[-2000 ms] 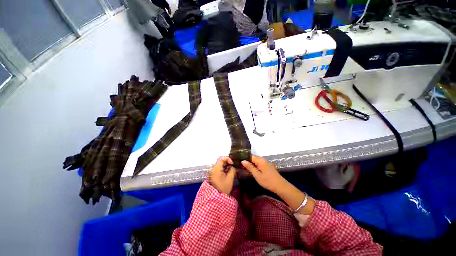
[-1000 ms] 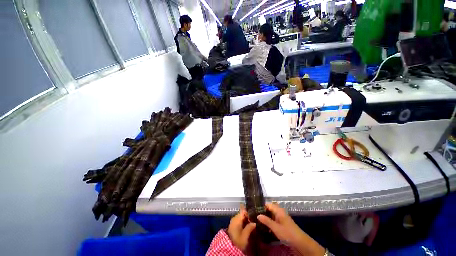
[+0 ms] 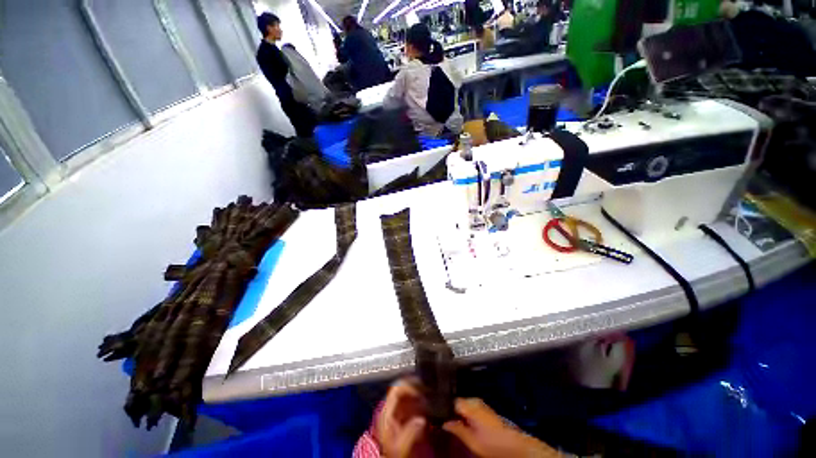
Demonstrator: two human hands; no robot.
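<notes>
A dark plaid fabric strip (image 3: 407,291) runs from the white tabletop down over its front edge to my hands. My left hand (image 3: 403,419) grips its near end from the left, slightly blurred. My right hand (image 3: 488,429) grips it from the right, partly cut off by the bottom edge. The strip's far end lies flat on the table. A second plaid strip (image 3: 291,304) lies bent on the table to the left. A thick bundle of plaid strips (image 3: 201,295) lies over the table's left edge, with a blue sheet (image 3: 258,284) beside it.
A white sewing machine (image 3: 662,161) stands at the right, with scissors (image 3: 573,240) on its bed. Two black straps (image 3: 651,261) cross the table's right edge. A blue bin (image 3: 268,443) is below left. A wall is at the left. Several people and dark cloth are behind.
The near end of the strip has come further over the table's edge towards me, and its far end has slid nearer. Both hands are lower. The view first lifted, then shifted.
</notes>
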